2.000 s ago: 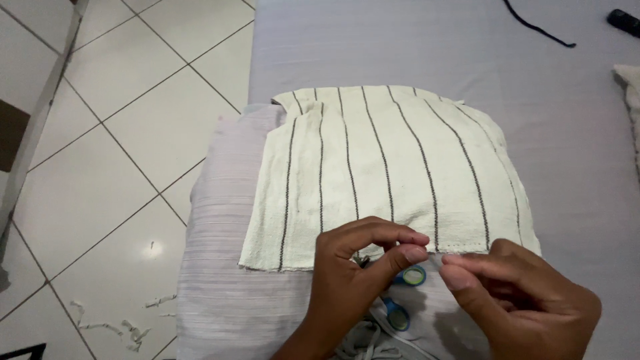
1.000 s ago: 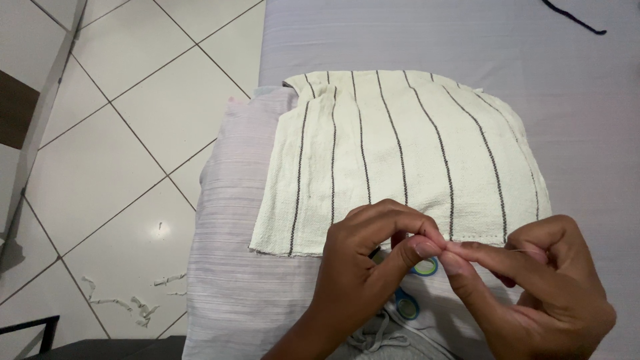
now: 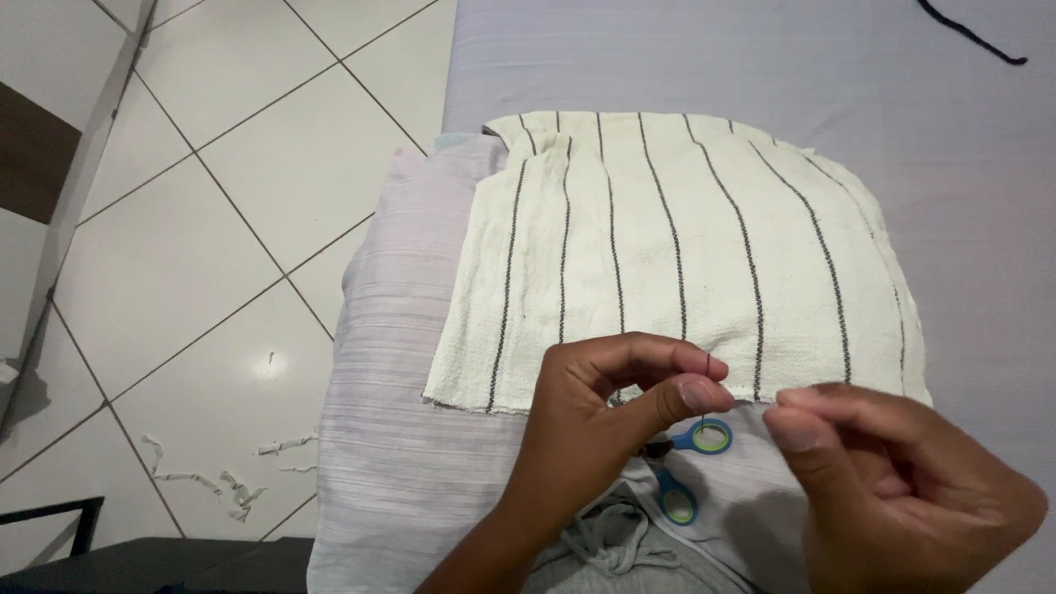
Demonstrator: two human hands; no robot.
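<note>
A cream cloth with dark stripes (image 3: 660, 247) lies spread over the bedding. Above its near edge, my left hand (image 3: 619, 412) pinches a thin dark sewing needle (image 3: 708, 371) between thumb and forefinger; the needle stands roughly upright. To its right, my right hand (image 3: 891, 478) has thumb and forefinger pressed together; a thread between them is too fine to make out. Under and beside my left hand lies a pair of scissors with blue and green handles (image 3: 678, 497), its blades mostly hidden.
Lilac bedding (image 3: 973, 247) lies beneath the cloth. A black cord (image 3: 973, 37) rests at the far right. Down on the tiled floor (image 3: 223, 330) are frayed fabric scraps (image 3: 239, 495). Grey drawstring clothing (image 3: 623, 540) shows at the near edge, with a dark object (image 3: 206, 565) at lower left.
My hands, whose fingertips met one second ago, are now apart. The needle now shows plainly in my left fingers. The striped cloth lies as before.
</note>
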